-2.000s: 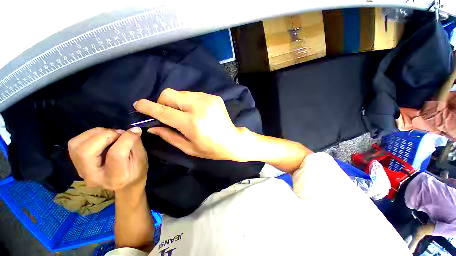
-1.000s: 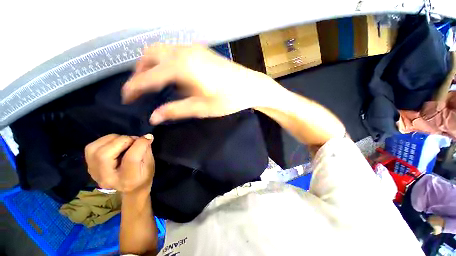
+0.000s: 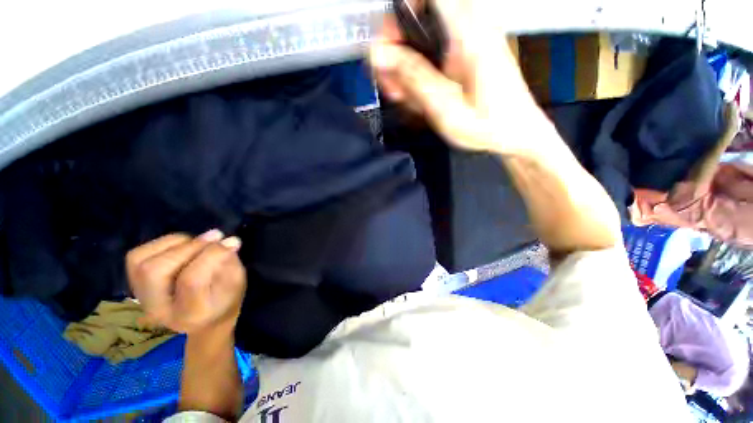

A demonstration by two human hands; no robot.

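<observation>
A dark garment (image 3: 330, 240) lies in a large soft mass over the lap. My left hand (image 3: 188, 281) is closed at the garment's left part, with thumb and fingertips pinching the dark cloth; the pinched edge is hard to make out. My right hand (image 3: 462, 83) is raised at the top, over the pale table edge and away from the garment, and is blurred. It holds a dark, narrow tool (image 3: 421, 29) with a thin shiny line, cut off by the upper rim; its exact kind cannot be told.
The ruler-marked table edge (image 3: 206, 62) curves across the top left. A blue basket (image 3: 91, 396) with khaki cloth (image 3: 120, 330) is at lower left. A black board (image 3: 491, 202) lies beyond the garment. Cardboard-coloured boxes (image 3: 615, 70) stand behind. Other people's arms and clothing (image 3: 698, 339) show at right.
My right hand has drawn away from my left hand and the garment, up and to the right, and the dark tool now shows in it. My left hand has stayed nearly in place.
</observation>
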